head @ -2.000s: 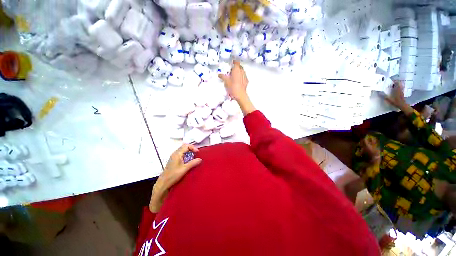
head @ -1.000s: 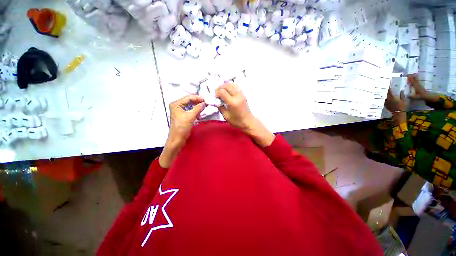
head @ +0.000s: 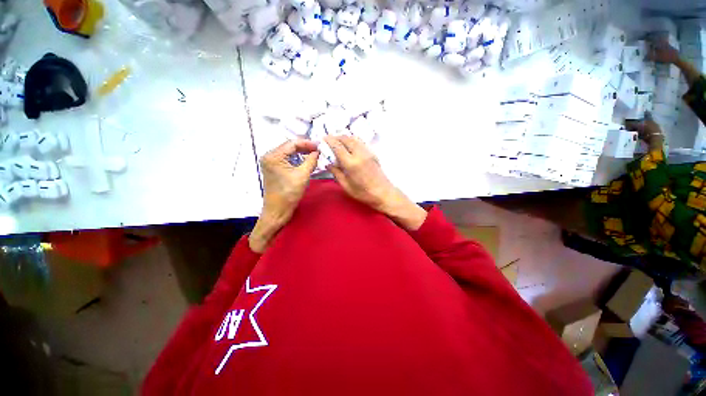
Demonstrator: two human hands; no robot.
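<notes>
My left hand (head: 286, 176) and my right hand (head: 358, 170) are close together at the table's front edge. Their fingertips pinch a small white unit (head: 325, 155) between them. A small dark-blue clump (head: 296, 158) shows within the curled fingers of my left hand; its shape is blurred. Several loose white units (head: 335, 120) lie just beyond my fingertips. The heap of white units with blue bands (head: 341, 35) lies farther back at the top.
A black curved object (head: 54, 85), a yellow strip (head: 114, 81) and an orange-yellow roll (head: 75, 15) are at left, with white units in rows (head: 35, 166). White cartons (head: 553, 128) stand at right, near another person's hands (head: 649, 130).
Since two seconds ago, my right hand has come back from the heap to meet my left hand. Over the last second both stay together at the unit. The neighbour's hands have moved apart.
</notes>
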